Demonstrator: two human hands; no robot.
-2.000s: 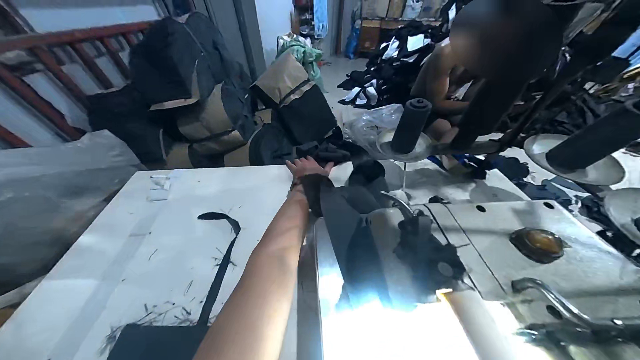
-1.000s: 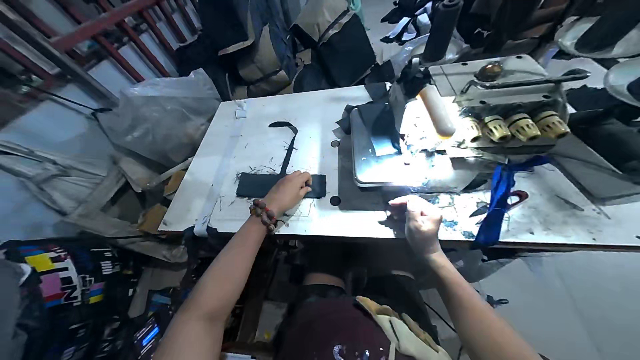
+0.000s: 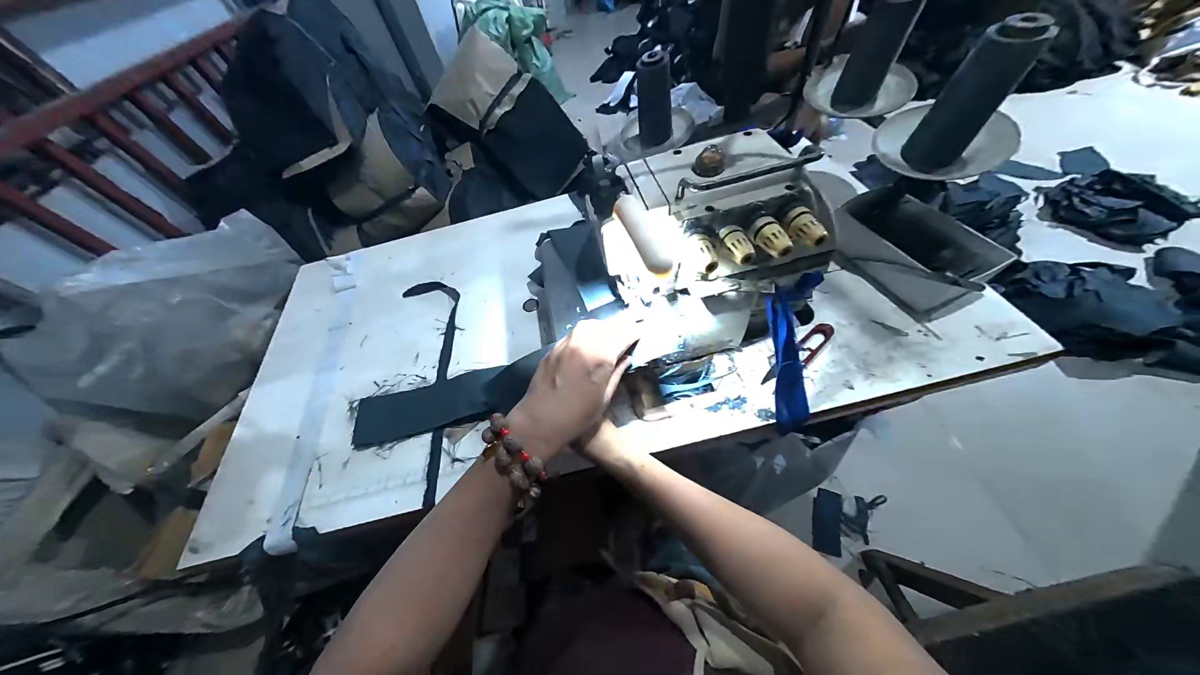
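My left hand (image 3: pixel 574 380), with a beaded bracelet at the wrist, lies on a dark fabric strip (image 3: pixel 422 408) right before the lit presser area of an overlock sewing machine (image 3: pixel 727 202). Its fingers are close together near the needle area; glare hides the tips. My right hand (image 3: pixel 600 439) is mostly hidden beneath and behind the left one, so its grip does not show. The dark strip runs left across the white table. A thin dark band (image 3: pixel 448 347) with a curved end passes under it. More dark fabric (image 3: pixel 567 267) lies left of the machine.
Red-handled scissors (image 3: pixel 816 345) and a blue cloth strip (image 3: pixel 787 361) lie at the machine's right. Thread cones (image 3: pixel 980 89) stand behind. A metal tray (image 3: pixel 923 244) sits at the right. Bundled fabric (image 3: pixel 506 112) is piled beyond the table, and a plastic bag (image 3: pixel 159 309) stands left.
One second ago my hands were apart, the left on the dark strip at the left, the right by the machine. Now they are together before the machine, and the strip's right part lies there too.
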